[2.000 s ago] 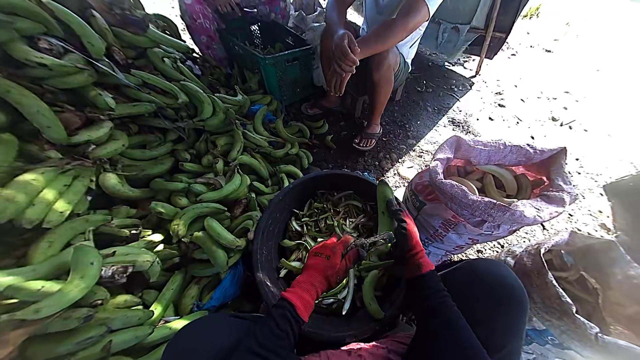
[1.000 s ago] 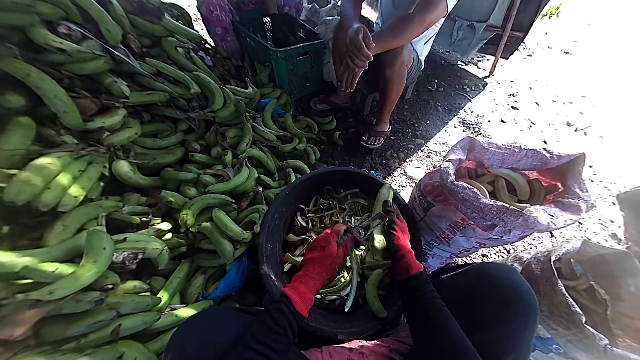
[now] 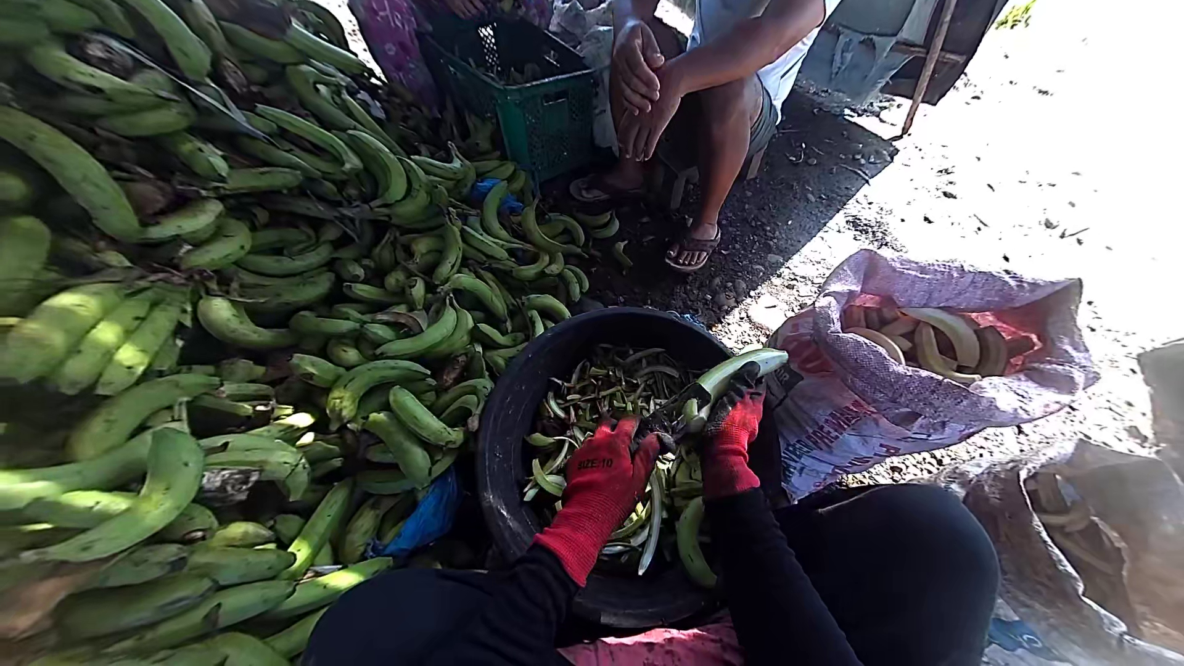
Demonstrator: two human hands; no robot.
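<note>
A red glove with dark fingertips covers each hand. My right hand point(image 3: 733, 439) grips a green plantain point(image 3: 740, 370), whose side shows a pale peeled strip; it slants up to the right over the basin. My left hand point(image 3: 610, 476) is closed on a dark blade-like tool point(image 3: 673, 407) that touches the plantain's lower part; its handle is hidden in the glove. Beneath both hands stands a round black basin point(image 3: 504, 499) holding strips of peel point(image 3: 610, 393) and a whole green plantain point(image 3: 691, 544) near its right wall.
A large heap of green plantains point(image 3: 240, 324) lies left. Right of the basin is a woven sack point(image 3: 980, 407) with peeled plantains; another sack point(image 3: 1054, 564) stands lower right. A green plastic crate point(image 3: 546, 120) and a seated person's clasped hands point(image 3: 647, 92) are beyond.
The plantain in my right hand has tilted from nearly upright to slanting right, and a pale peeled strip now shows on it. My left hand has stayed close beside it.
</note>
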